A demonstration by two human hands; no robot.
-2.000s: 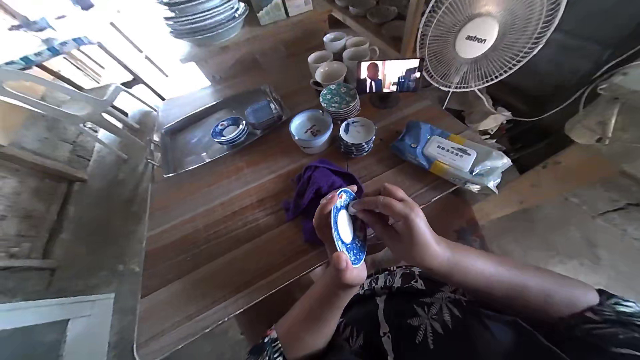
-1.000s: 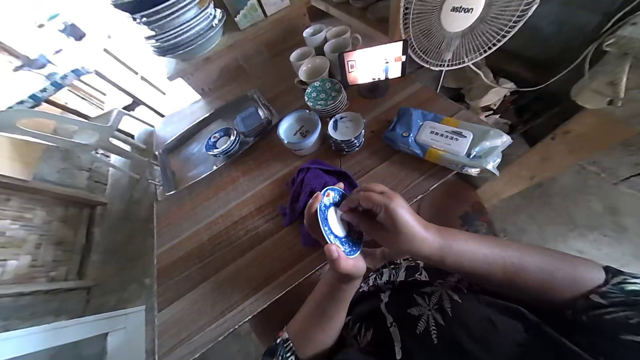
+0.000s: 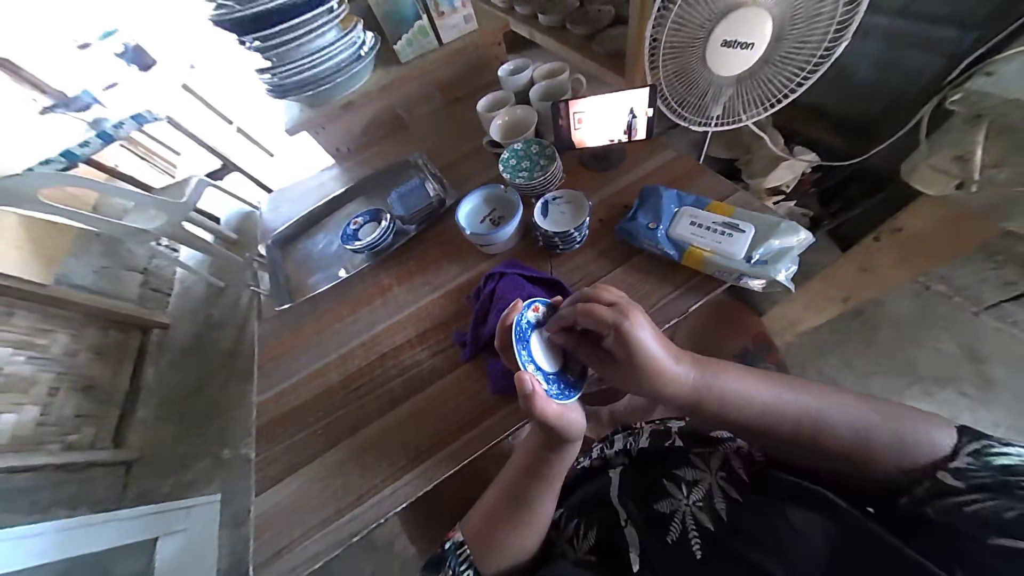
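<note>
A small blue-and-white patterned dish point(image 3: 527, 352) is tilted up in my left hand point(image 3: 548, 408), whose fingers and thumb hold its rim. The fingertips of my right hand point(image 3: 616, 340) touch the dish's white centre; whether they pinch something small cannot be told. Behind the dish a purple cloth point(image 3: 504, 292) lies crumpled on the wooden table. Beyond it stand a light blue bowl point(image 3: 489, 216), a stack of small white-and-blue bowls point(image 3: 562, 212) and a stack of green floral bowls point(image 3: 529, 162).
A metal tray point(image 3: 312, 252) at the left holds stacked blue dishes point(image 3: 368, 230) and a blue packet. A wipes pack point(image 3: 714, 234) lies right. Several mugs point(image 3: 513, 124), a propped phone point(image 3: 606, 118), a fan point(image 3: 736, 60) and a tall plate stack point(image 3: 320, 60) stand farther back.
The right fingers have shifted slightly on the dish, which stays in my left hand. The picture on the phone's screen is different.
</note>
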